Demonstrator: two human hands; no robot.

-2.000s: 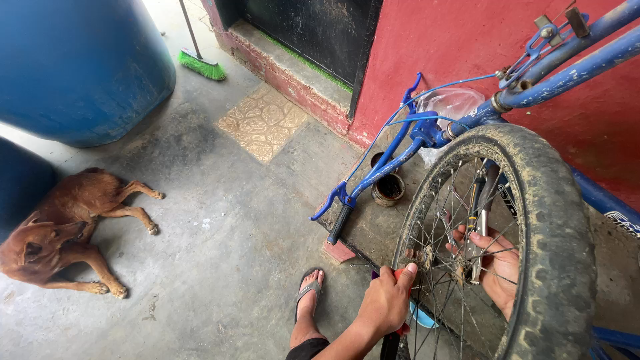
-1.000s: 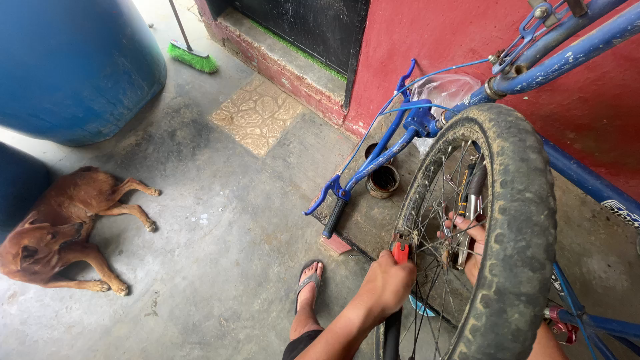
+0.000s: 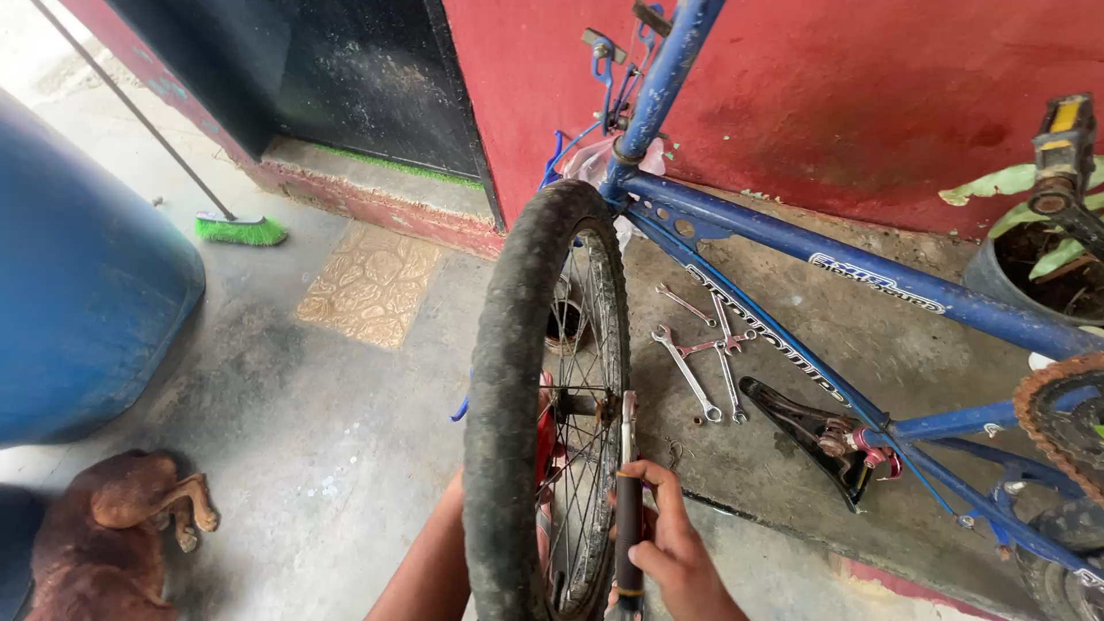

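The bicycle wheel (image 3: 509, 371) stands upright in front of me, with a worn, dirty knobby tire. On its right side my right hand (image 3: 664, 535) is closed round the dark grip of a metal hand tool (image 3: 630, 509). The tool's silver end lies beside the wheel hub (image 3: 580, 404). My left forearm runs up behind the tire on the left, and that hand is hidden by the wheel. A red thing shows through the spokes there. The blue bicycle frame (image 3: 862, 276) is upside down beyond the wheel.
Several combination wrenches (image 3: 687, 371) lie on the concrete near a black saddle (image 3: 802, 431). A dark-filled can (image 3: 565, 321) sits behind the spokes. At right are a chainring (image 3: 1061, 423) and a potted plant (image 3: 1061, 259). A brown dog (image 3: 112, 535) lies left, below a blue barrel (image 3: 86, 276).
The view has swung right, bringing the wrenches and saddle into sight. My right hand, seen beyond the spokes before, now shows at the wheel's right side. My left hand has gone out of sight behind the tire.
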